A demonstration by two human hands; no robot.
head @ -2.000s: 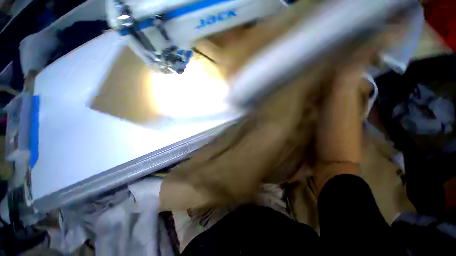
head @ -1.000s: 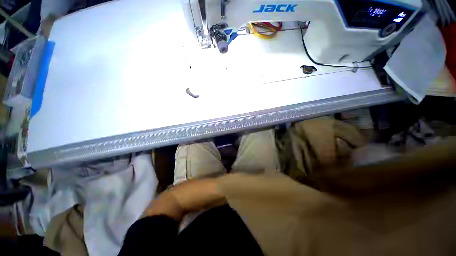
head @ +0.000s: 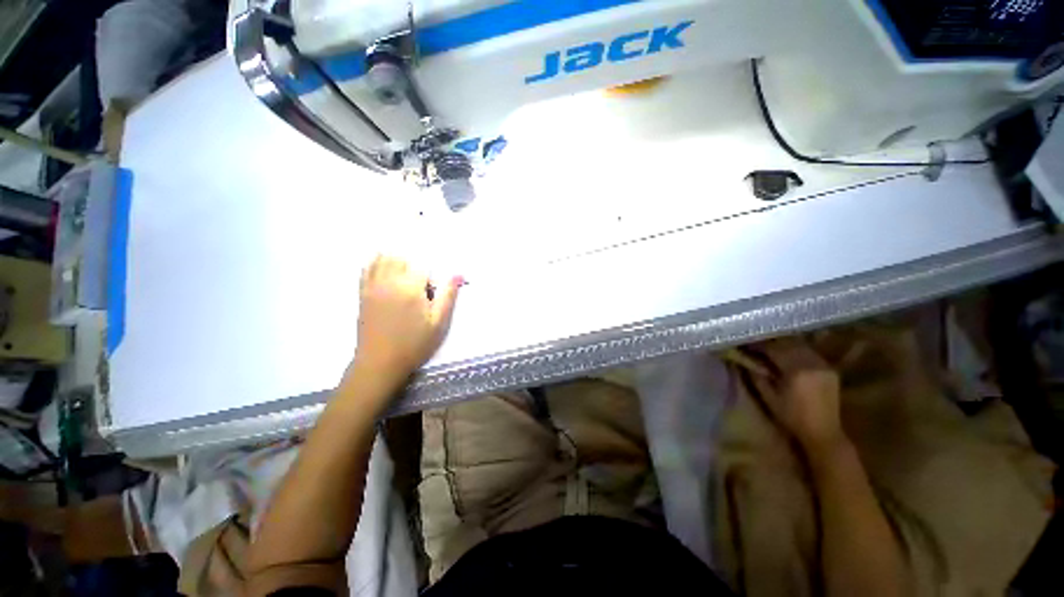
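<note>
My left hand (head: 403, 313) rests on the white tabletop (head: 245, 257), in front of the needle area, with its fingers bent. A small dark spot shows beside the thumb; glare hides whether the fingers hold anything. My right hand (head: 805, 391) is below the table's front edge at right, with its fingers closed on tan cloth (head: 933, 466). White cloth (head: 683, 420) hangs just left of that hand. The presser foot and needle area (head: 455, 187) sits in bright light, with no cloth seen under it.
The white JACK sewing machine (head: 700, 70) spans the top, with its control panel (head: 968, 26) at upper right. The ribbed grey table edge (head: 583, 353) crosses the middle. A clear box (head: 84, 245) stands at left by blue tape (head: 119, 262). White cloth hangs at lower left.
My left hand has come up from the lap onto the tabletop. The blurred tan cloth has dropped to the right of the lap, where my right hand now shows. The view is closer to the machine.
</note>
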